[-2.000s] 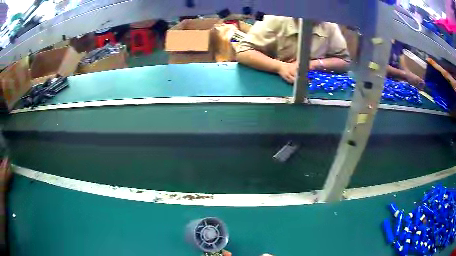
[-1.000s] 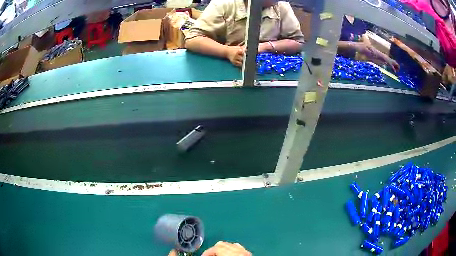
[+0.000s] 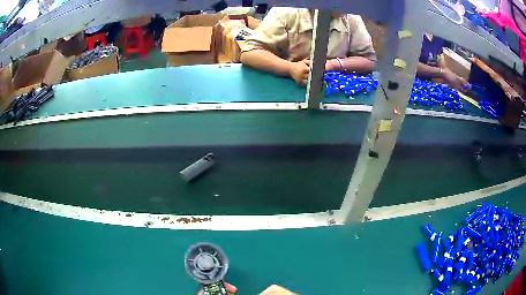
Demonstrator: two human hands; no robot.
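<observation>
A grey round fan head [image 3: 206, 263] with spokes and a central hub stands over the green bench at the bottom centre. A small green circuit board [image 3: 215, 288] shows just below it. My left hand [image 3: 229, 287] is cut off by the bottom edge; only fingertips show beside the board, holding the fan unit. My right hand [image 3: 278, 290] is mostly below the frame, and its fingers are hidden. A heap of blue cells [image 3: 481, 248] lies on the bench at the right.
A grey handle housing [image 3: 197, 167] lies on the dark green conveyor [image 3: 277, 184]. A pale post [image 3: 375, 138] rises right of centre. Across the belt, a person's arms [image 3: 277, 63] rest near more blue cells [image 3: 349, 84]. Cartons [image 3: 187, 43] stand behind.
The fan head has turned to show its round face more squarely, with the board now visible. The handle housing has moved left along the conveyor. My right hand shows less. The view has shifted.
</observation>
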